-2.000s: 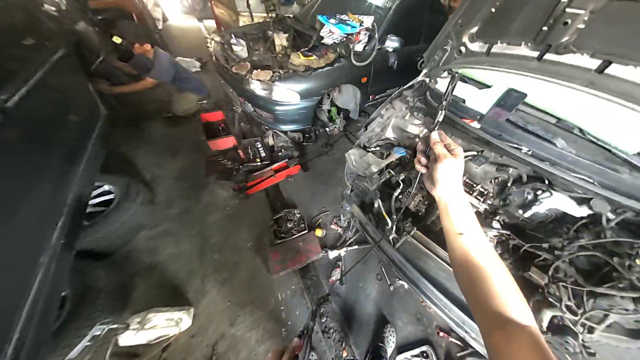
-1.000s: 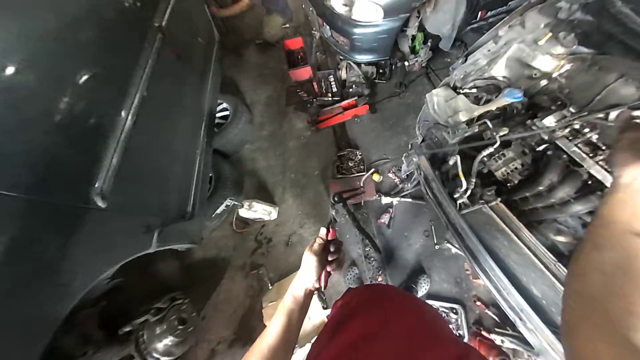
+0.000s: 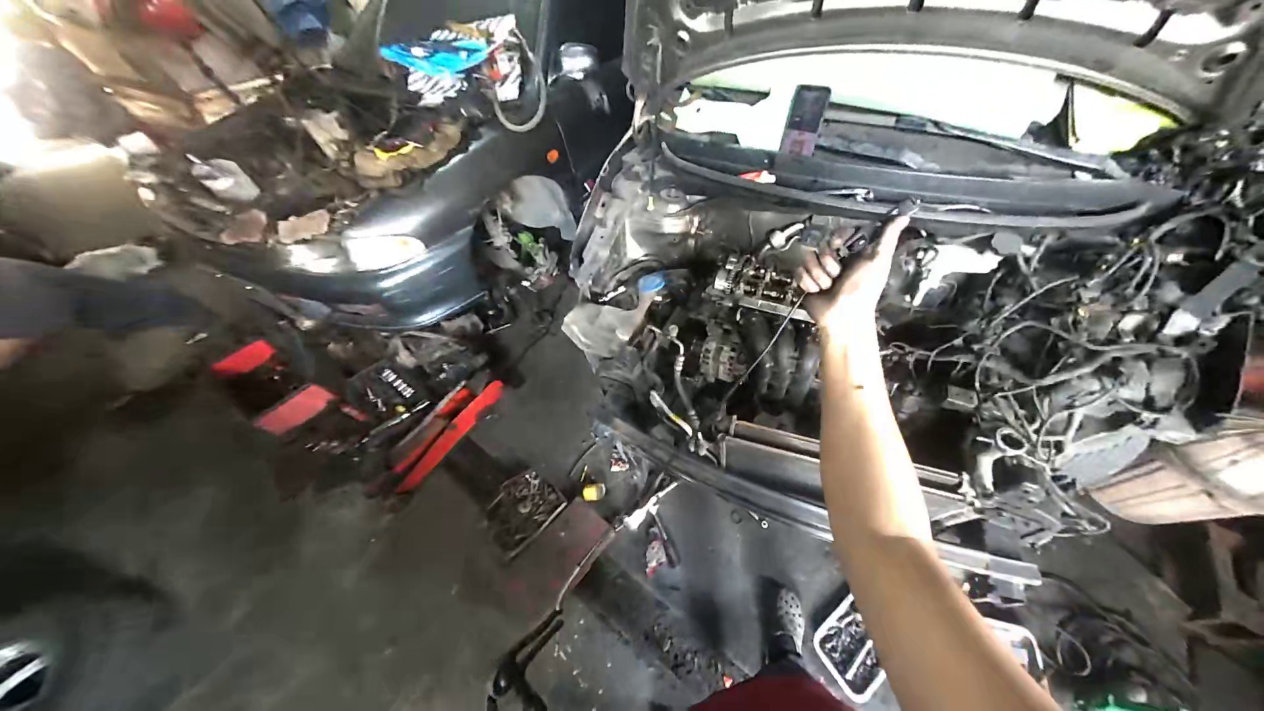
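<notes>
My right hand (image 3: 851,272) is raised over the open engine bay, fingers curled around a thin dark cable (image 3: 777,341). The cable hangs down towards the radiator (image 3: 770,454); a dark part at the fingers is too blurred to name. Behind the fingers lies the exposed top of the engine (image 3: 758,286), its camshaft area uncovered. Loose wiring (image 3: 1027,336) spreads to the right of my forearm. My left hand is out of view. At the lower edge, a black cable or hose (image 3: 523,652) hangs above the floor.
A dark car (image 3: 425,257) stands at the upper left, its front laden with parts. Red toolbox trays (image 3: 449,434) and a box of metal parts (image 3: 528,509) lie on the floor. A white-rimmed tray (image 3: 839,657) is near my foot. Another person's sleeve (image 3: 59,296) shows at far left.
The view has swung widely and back. My left hand, shut on a red-handled tool one second ago, has left view. My right hand is now lower over the engine than two seconds ago.
</notes>
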